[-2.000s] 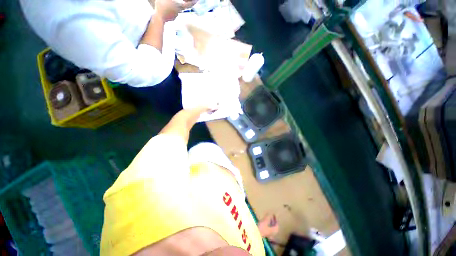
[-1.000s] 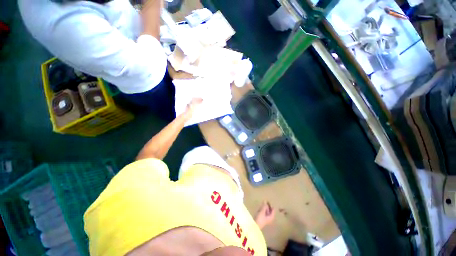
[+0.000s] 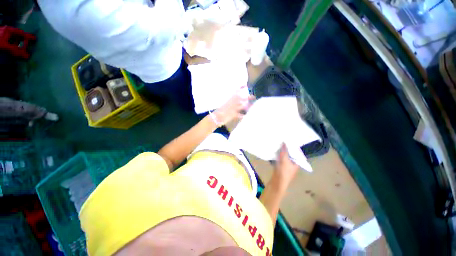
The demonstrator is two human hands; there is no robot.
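Observation:
A thin white bag [image 3: 272, 125] is spread between my hands above the bench and covers most of two dark grey fan units. One fan unit [image 3: 274, 84] shows behind the bag's upper edge; the other [image 3: 317, 146] shows only at its right corner. My left hand [image 3: 237, 106] is at the bag's left edge, somewhat blurred, with its fingers closed on it. My right hand [image 3: 285, 161] grips the bag's lower edge. A stack of flat white bags [image 3: 217, 85] lies beyond my left hand.
A coworker's white sleeve [image 3: 145, 45] is at the upper left. A yellow crate [image 3: 120, 116] of boxy units and a green crate [image 3: 57, 200] stand at left. A black device [image 3: 322, 237] lies on the bench [image 3: 320, 195]. A green post [image 3: 305, 32] rises beside the conveyor.
A white bag has moved from the stack to above the fan units. My left hand has moved right and my right hand has come up from the bench onto the bag.

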